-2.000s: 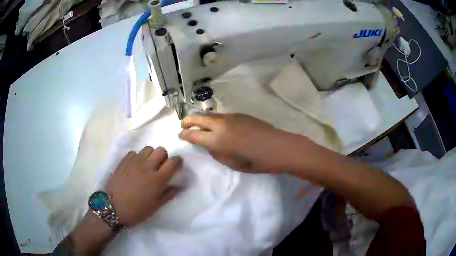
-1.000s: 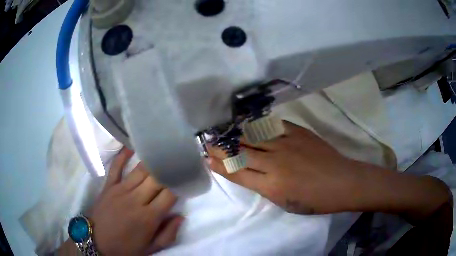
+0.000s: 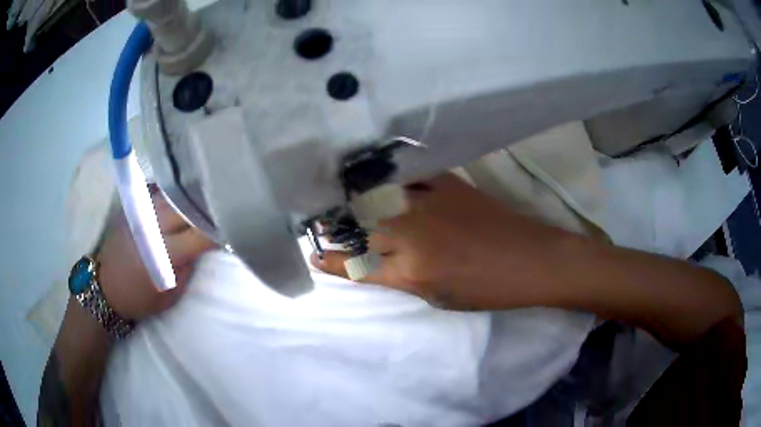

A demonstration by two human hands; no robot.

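Observation:
The white cloth (image 3: 334, 350) lies in soft folds under both hands and hangs towards me. Cream cloth (image 3: 551, 167) shows behind my right wrist. The sewing machine head (image 3: 250, 125) stands over the work and hides the needle area. My left hand (image 3: 158, 250), with a watch on the wrist, rests on the cloth left of the head, partly behind the clear tube end; its fingertips are hidden. My right hand (image 3: 434, 242) is right of the head beside the tension dials (image 3: 363, 265), its fingertips hidden behind them; whether it grips the cloth cannot be told.
A blue tube (image 3: 123, 92) with a clear end curves down left of the head. The white machine table (image 3: 42, 183) shows at the left. The machine arm (image 3: 567, 58) runs across the top to the right. A thin white cord hangs at the right edge.
My head came close to the machine, then the view shifted slightly. In the last second my left hand moved up and away, behind the clear tube end. My right hand stays beside the dials.

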